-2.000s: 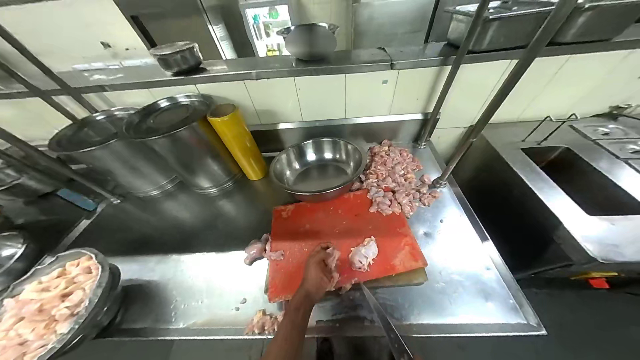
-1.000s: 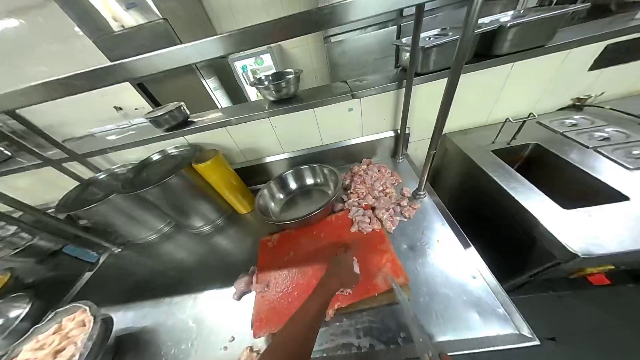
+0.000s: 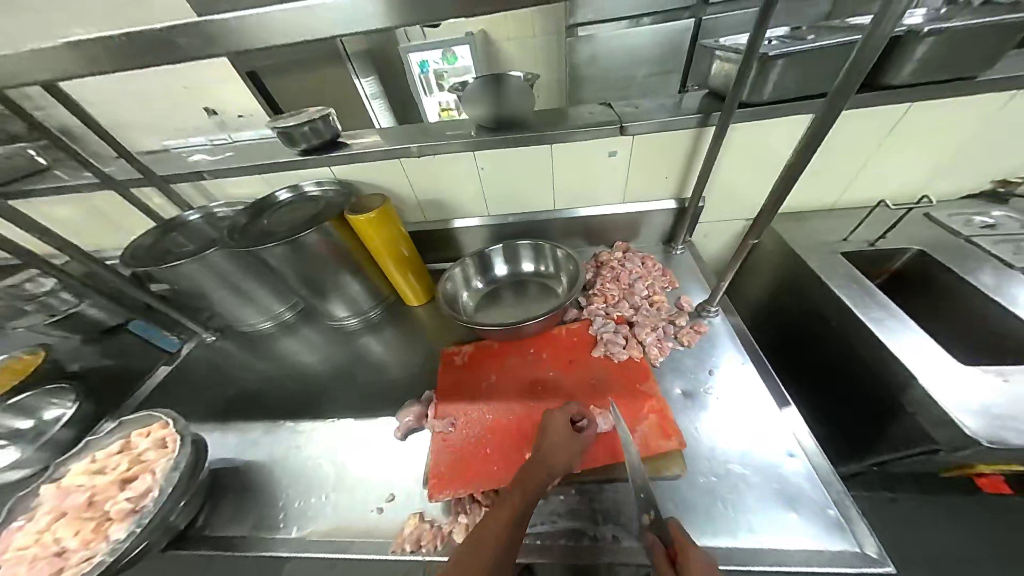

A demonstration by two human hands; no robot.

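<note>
On a red cutting board [image 3: 512, 384] lies a small piece of raw meat [image 3: 603, 418], with the curled fingers of my left hand [image 3: 566, 436] against its left side. My right hand [image 3: 680, 552], low in the view, grips the handle of a long kitchen knife [image 3: 636, 472]. The blade points up and left, its tip beside the piece. A heap of cut raw meat [image 3: 628, 300] rests past the board's far right corner. More meat scraps [image 3: 432, 532] lie at its near edge, partly behind my left forearm, and another piece [image 3: 413, 416] sits at the left edge.
An empty steel bowl [image 3: 512, 288] stands behind the board, beside a yellow cylinder [image 3: 390, 250] and two lidded steel pots [image 3: 312, 248]. A bowl of pale raw meat [image 3: 96, 496] is at the lower left. Upright steel poles [image 3: 788, 172] rise at the counter's right rear.
The larger pale piece seen right of my left hand two seconds ago no longer shows there; a smaller piece lies by the fingers. The knife tip is now up beside it. The view has shifted.
</note>
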